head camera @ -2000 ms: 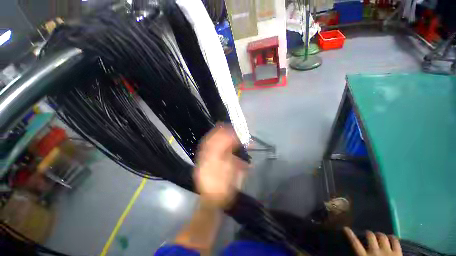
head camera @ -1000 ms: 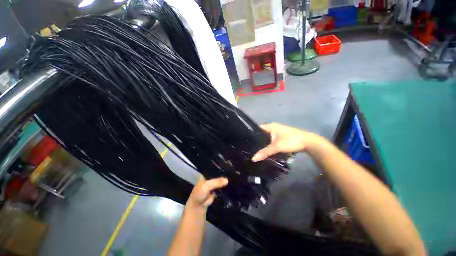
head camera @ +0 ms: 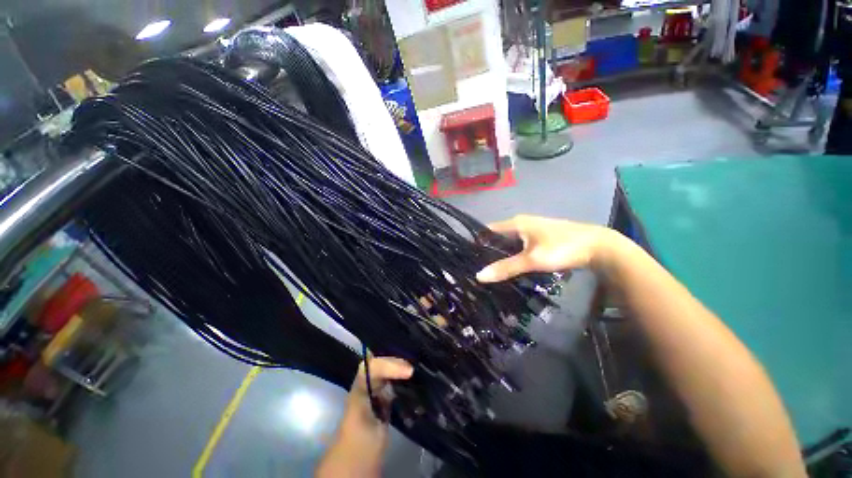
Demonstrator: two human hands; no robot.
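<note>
A thick bundle of thin black cables [head camera: 280, 187] hangs over a shiny metal rack bar [head camera: 51, 196] at the left. Its lower ends fan out and carry many small connectors [head camera: 467, 331], some with pale or metallic tips. My right hand [head camera: 542, 250] holds the bundle's right edge just above the connectors, thumb on top and fingers partly hidden behind the cables. My left hand [head camera: 374, 387] grips the bundle's lower left edge, with one cable crossing over its fingers. More black cables run behind towards the bottom of the picture.
A white cable bundle [head camera: 360, 98] hangs behind the black ones. A green-topped bench [head camera: 747, 243] stands at the right. A red stool-like stand [head camera: 470, 145], a red basket [head camera: 587, 105] and a green round-based pole [head camera: 544, 140] are farther back. My shoe [head camera: 626, 405] shows below.
Two seconds ago my right hand was at the lower right. It now holds the cable ends with my left hand. Since one second ago the connector ends have spread wider and the view has shifted.
</note>
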